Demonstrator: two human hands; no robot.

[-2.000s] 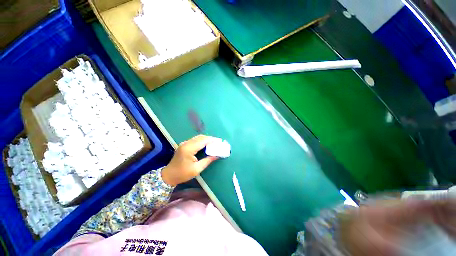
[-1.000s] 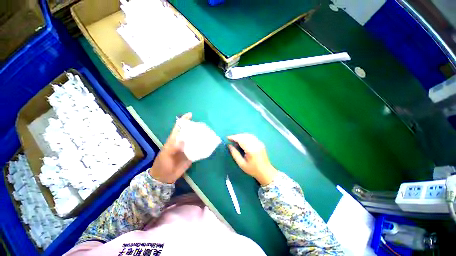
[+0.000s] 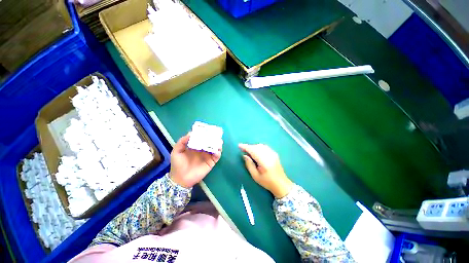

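Observation:
My left hand (image 3: 194, 163) holds a white plastic housing (image 3: 206, 137) by its lower edge, above the green bench mat (image 3: 234, 110). The housing's broad face is turned up; its details are washed out by glare. My right hand (image 3: 262, 165) is just to the right of the housing, not touching it. Its fingers are curled with thumb and forefinger a little apart, and I cannot tell if something small is between them. A white pen-like tool (image 3: 247, 205) lies on the mat below my right hand.
A cardboard parts tray (image 3: 189, 82) with white parts stands at the upper left. A blue tote (image 3: 163, 158) at the left holds cartons of white parts. A white guide bar (image 3: 311, 76) slants across the green belt (image 3: 355, 123). White paper (image 3: 368, 235) and a power strip (image 3: 443, 213) are at the right.
My right hand has come from the blurred lower right corner to beside the housing. My left hand has raised the housing and, over the last second, turned it in its grip.

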